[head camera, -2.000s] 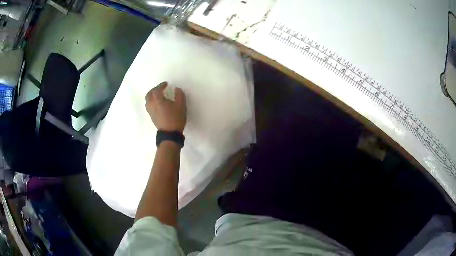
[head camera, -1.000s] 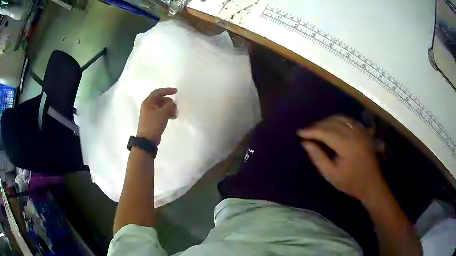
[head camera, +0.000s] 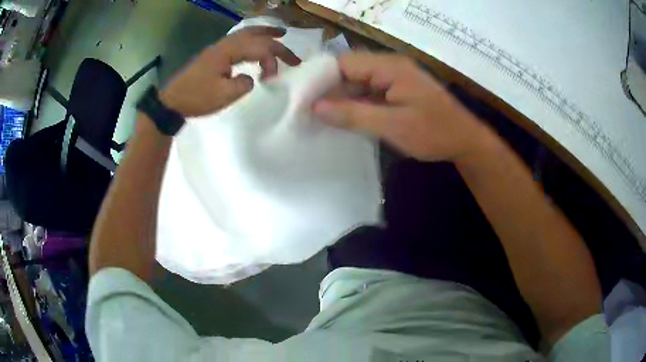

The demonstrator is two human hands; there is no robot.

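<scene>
White cut fabric pieces (head camera: pixel 283 205) hang in a stack at my left side, beside the table edge. My right hand (head camera: pixel 404 102) pinches the upper part of a white fabric piece between thumb and fingers and bunches it up. My left hand (head camera: pixel 230 71), with a dark wristband, is at the upper left of the fabric with its fingers apart and curved. The fabric near both hands is blurred, and whether the left fingers touch it is hard to tell.
A white machine table (head camera: pixel 482 35) with a wooden edge and printed ruler marks (head camera: pixel 524 85) runs along the upper right. A black chair (head camera: pixel 85 113) stands on the floor at left. White fabric (head camera: pixel 627 318) shows at the lower right.
My right hand has come in from the right, over my lap, and taken hold of the fabric. My left hand has moved up and left. The fabric's upper part is now lifted and creased.
</scene>
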